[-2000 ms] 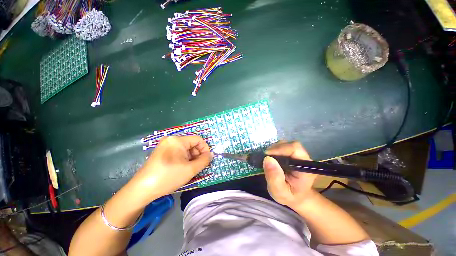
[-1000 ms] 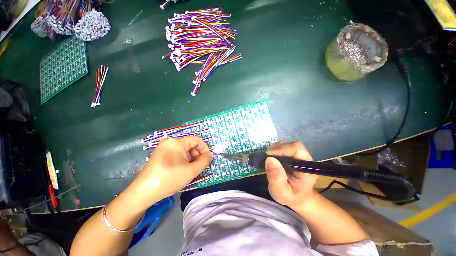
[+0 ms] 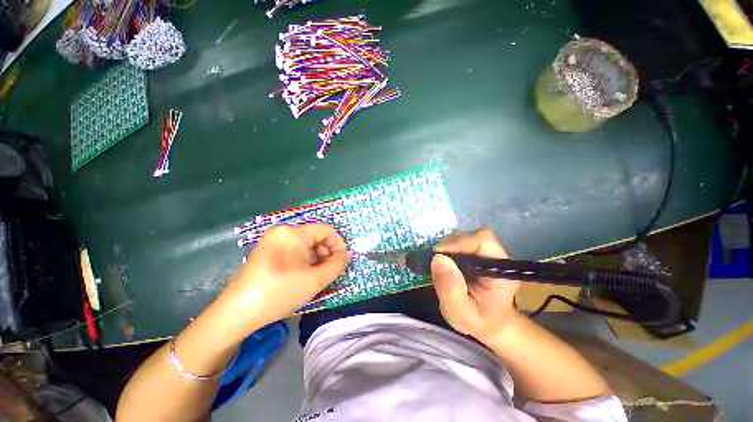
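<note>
The green-white PCB panel [image 3: 402, 206] lies on the bench in front of me. Short multi-coloured wire leads [image 3: 285, 216] lie across its left part. My right hand [image 3: 476, 284] holds the black soldering iron [image 3: 528, 272], its thin tip at the middle of the panel beside my left fingertips. My left hand [image 3: 295, 268] rests over the panel's left part with thumb and fingers pinched together. What it pinches is too small and hidden to tell.
A pile of leads [image 3: 334, 66] lies beyond the panel, with a small lead bundle [image 3: 168, 142], a bare panel [image 3: 110, 114] and wire harnesses [image 3: 155, 43] further left. A crusted yellowish pot [image 3: 586, 85] stands right. A red-handled tool [image 3: 89, 320] lies at the left edge.
The iron and my right hand have shifted very slightly. My left hand stays in the same place, and the panel has not visibly moved.
</note>
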